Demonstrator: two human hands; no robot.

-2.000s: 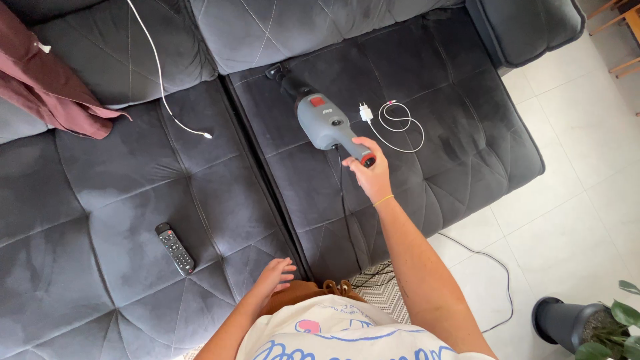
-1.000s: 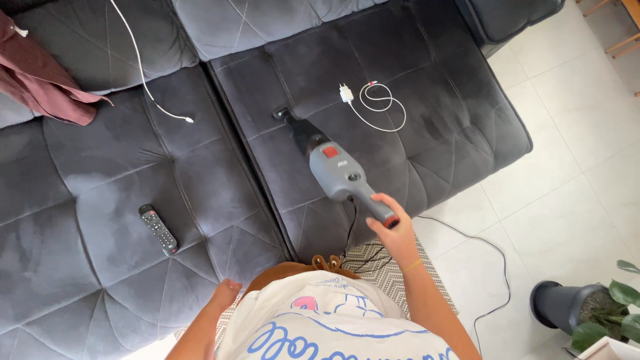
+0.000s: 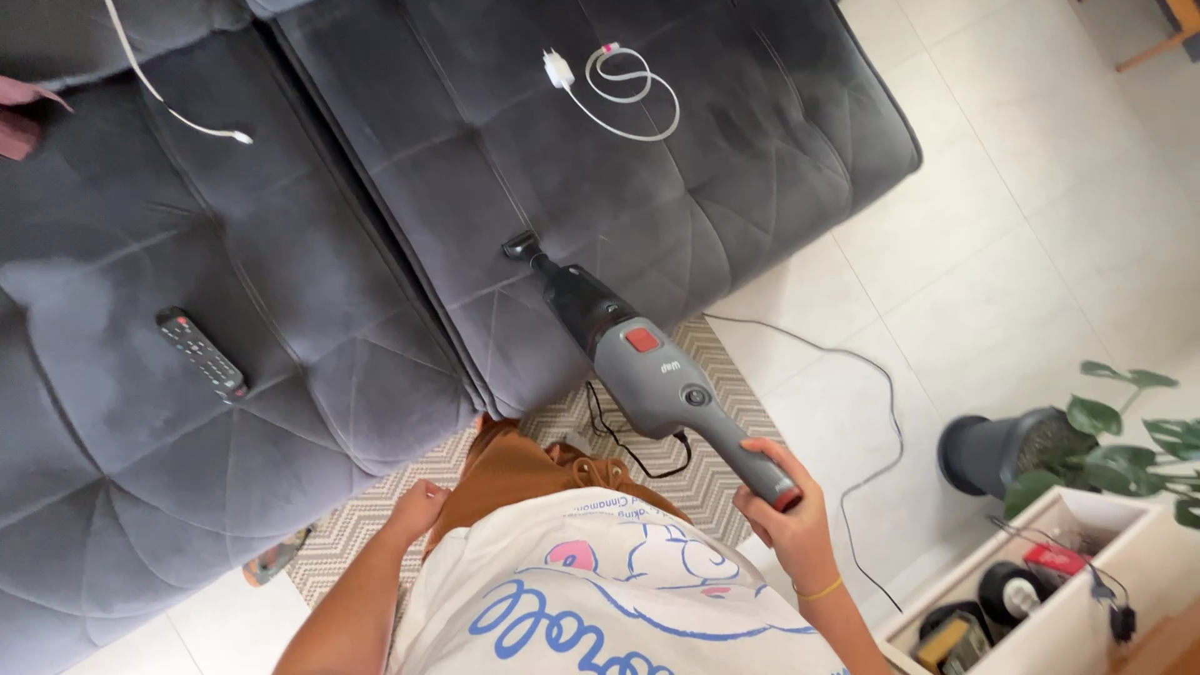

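Note:
My right hand (image 3: 783,502) grips the rear handle of a grey WAP handheld vacuum cleaner (image 3: 647,375). Its black upholstery nozzle (image 3: 521,246) rests on the dark grey velvet seat of a sofa (image 3: 609,187), right of the gap between two seat sections. A black power cord (image 3: 647,469) hangs from the vacuum's underside. My left hand (image 3: 422,506) is beside my left thigh, its fingers curled; whether it holds anything does not show. A black remote control (image 3: 202,356) lies on the left seat section.
A white charger with coiled cable (image 3: 558,70) and another white cable (image 3: 187,122) lie on the sofa, with pink cloth (image 3: 19,117) at the left. Black cord (image 3: 886,375) crosses the tiles. At right are a potted plant (image 3: 994,450) and an open box (image 3: 1022,600) of items; below, a patterned rug (image 3: 375,534).
My right hand has drawn the vacuum toward my body, its nozzle moving from near the backrest to nearer the seat's front edge. My left hand has dropped back beside my thigh.

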